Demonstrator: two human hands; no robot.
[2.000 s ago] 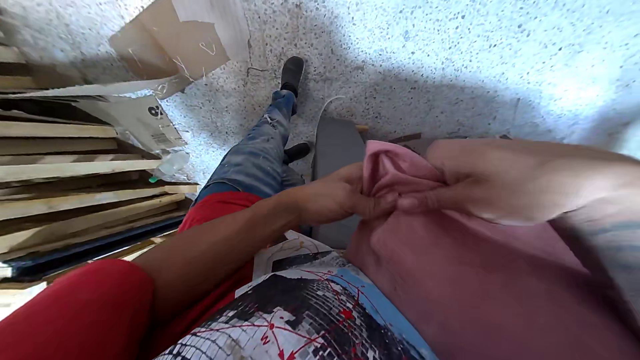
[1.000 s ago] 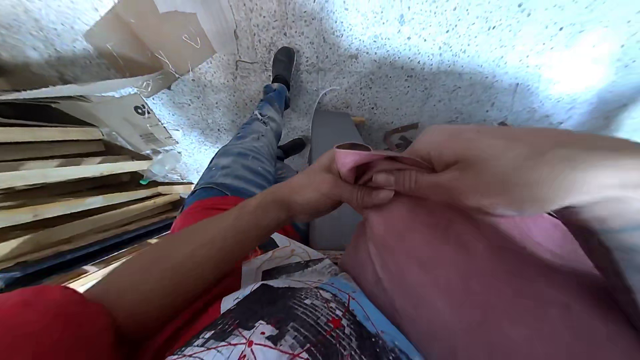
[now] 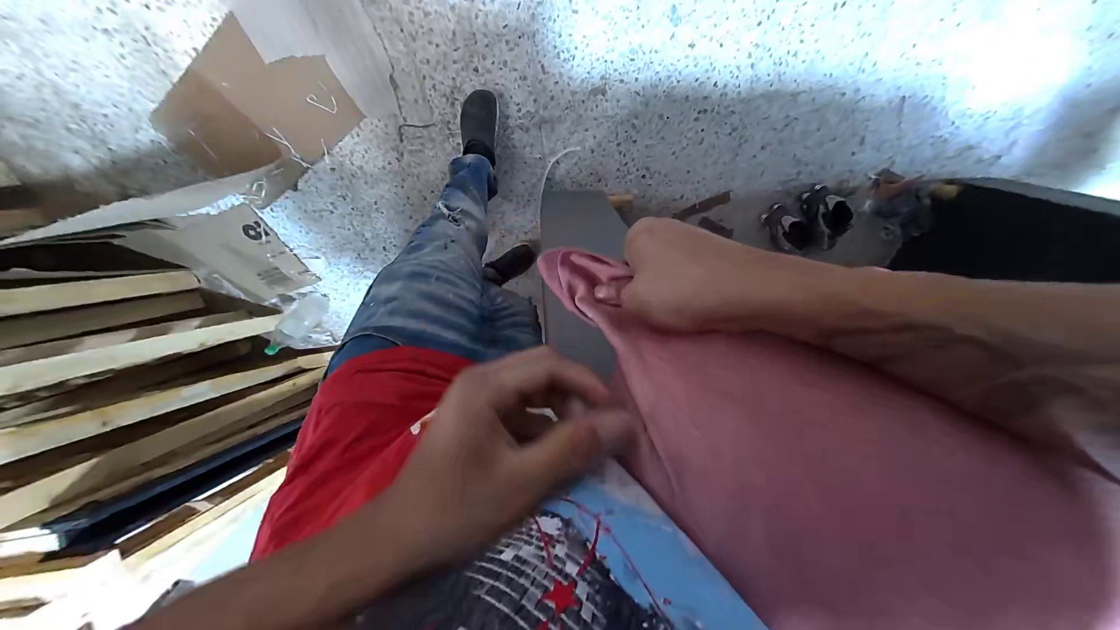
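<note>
My right hand (image 3: 674, 280) is closed on the gathered upper corner of a large pink fabric piece (image 3: 840, 464), with folds bunched at the fingers. The fabric spreads down the right side, below my right forearm. My left hand (image 3: 534, 437), blurred, is beside the fabric's left edge and below my right hand. Its fingers are curled, with a gap between them and the thumb, and nothing shows in it. Whether its fingertips touch the fabric cannot be told.
Stacked wooden slats (image 3: 140, 376) and torn cardboard (image 3: 262, 105) lie at left. A grey board (image 3: 582, 227) stands beyond my right hand. A pair of shoes (image 3: 807, 219) and a black object (image 3: 1015, 232) are at upper right. My shod foot (image 3: 479, 122) rests on the speckled floor.
Both hands held the bunched fabric together before. My left hand has let go of that corner and moved down toward me, while my right hand keeps its grip.
</note>
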